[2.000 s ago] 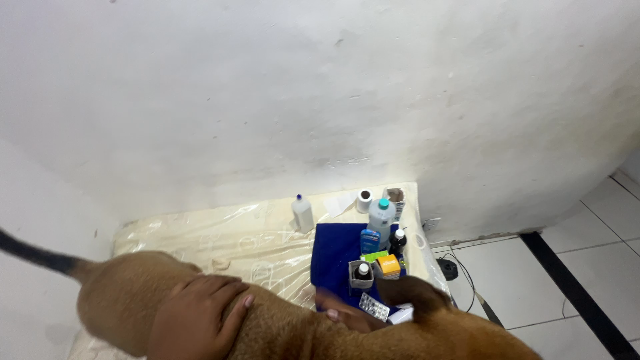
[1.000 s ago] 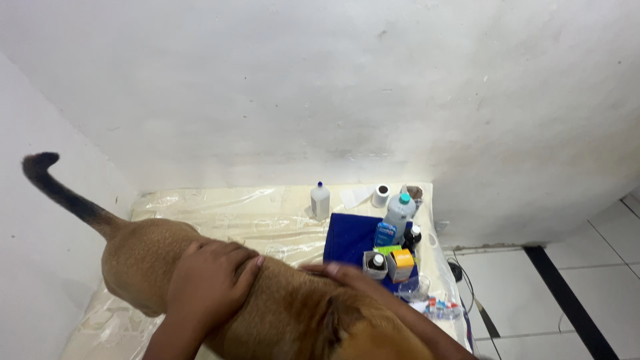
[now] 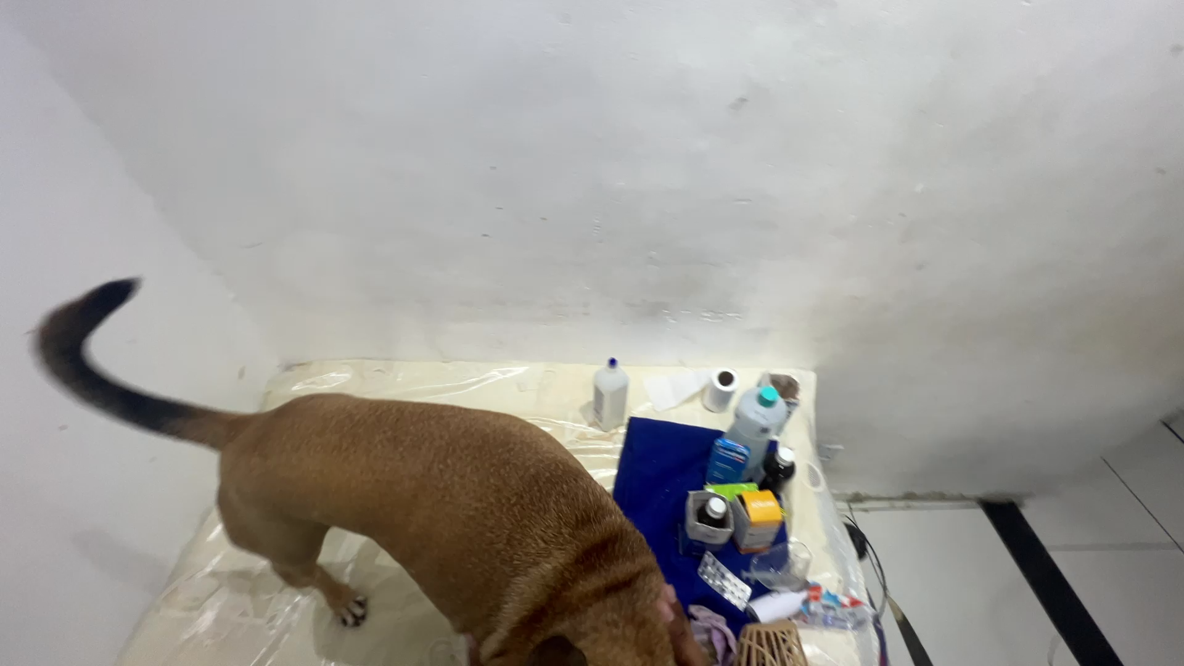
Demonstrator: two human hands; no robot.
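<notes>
A brown dog (image 3: 444, 481) with a dark tail stands on a plastic-covered mattress (image 3: 388, 638), its head low at the bottom edge. My right hand (image 3: 680, 629) touches the right side of the dog's head or neck; only part of it shows. Of my left hand (image 3: 472, 647), just a sliver appears at the bottom edge by the dog's neck. On a blue cloth (image 3: 657, 472) are a clear bottle with a teal cap (image 3: 757, 421), a blue box (image 3: 728, 460), a dark bottle (image 3: 779, 467), an open box holding a bottle (image 3: 709, 523), a yellow-topped box (image 3: 758, 518) and a blister pack (image 3: 724, 580).
A white bottle with a blue cap (image 3: 610, 396) and a paper roll (image 3: 721, 389) stand near the wall. A woven wooden item (image 3: 771, 645), a purple cloth (image 3: 712, 635) and plastic packages (image 3: 832, 608) lie at the lower right. A cable (image 3: 879, 578) hangs beside the mattress edge.
Both hands have moved from the dog's back toward its head and neck, now mostly out of view. The dog's tail has swung, and its head is lower in view. The woven item has come into view.
</notes>
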